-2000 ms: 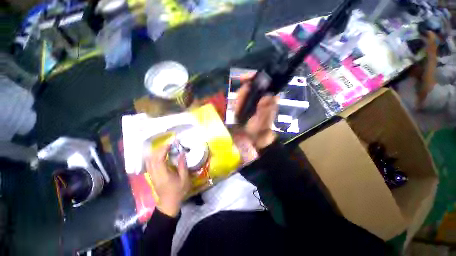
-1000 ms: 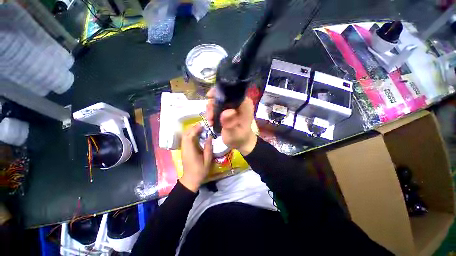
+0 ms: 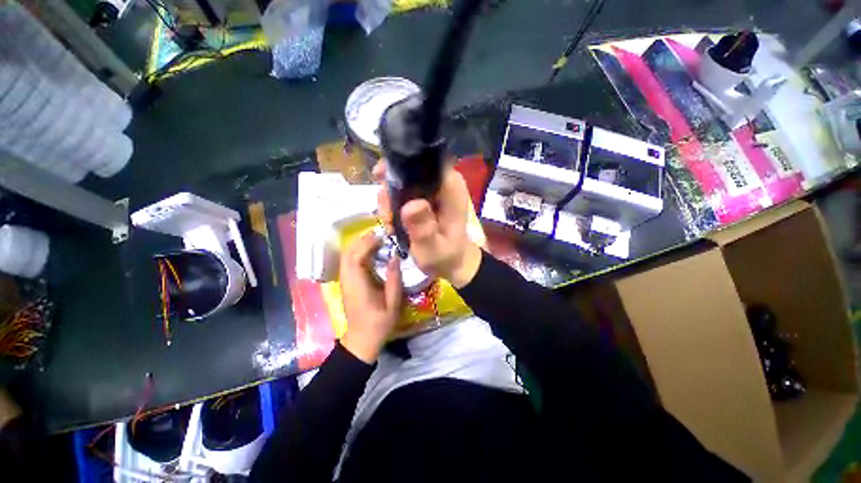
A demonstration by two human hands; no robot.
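My right hand (image 3: 436, 224) is closed around the black electric screwdriver (image 3: 413, 151), which stands over the round housing (image 3: 413, 274). My left hand (image 3: 370, 294) rests on the round housing with its fingertips close to the screwdriver's tip. The white bracket housing (image 3: 316, 226) lies joined to it on the left, on the yellow work pad (image 3: 447, 307). Red and orange lead wires (image 3: 430, 300) stick out at the near side. Screws are too small or hidden to tell.
Two screw feeders (image 3: 578, 179) stand right of the pad. An open tin (image 3: 376, 106) is behind the screwdriver. A part-finished unit (image 3: 203, 255) stands left. A cardboard box (image 3: 687, 349) is at lower right, a blue crate (image 3: 268, 408) at lower left, white cups (image 3: 66, 104) far left.
The screwdriver has come from beside the screw feeders to the round housing. Over the last second it has become more upright, while my left hand has stayed on the housing.
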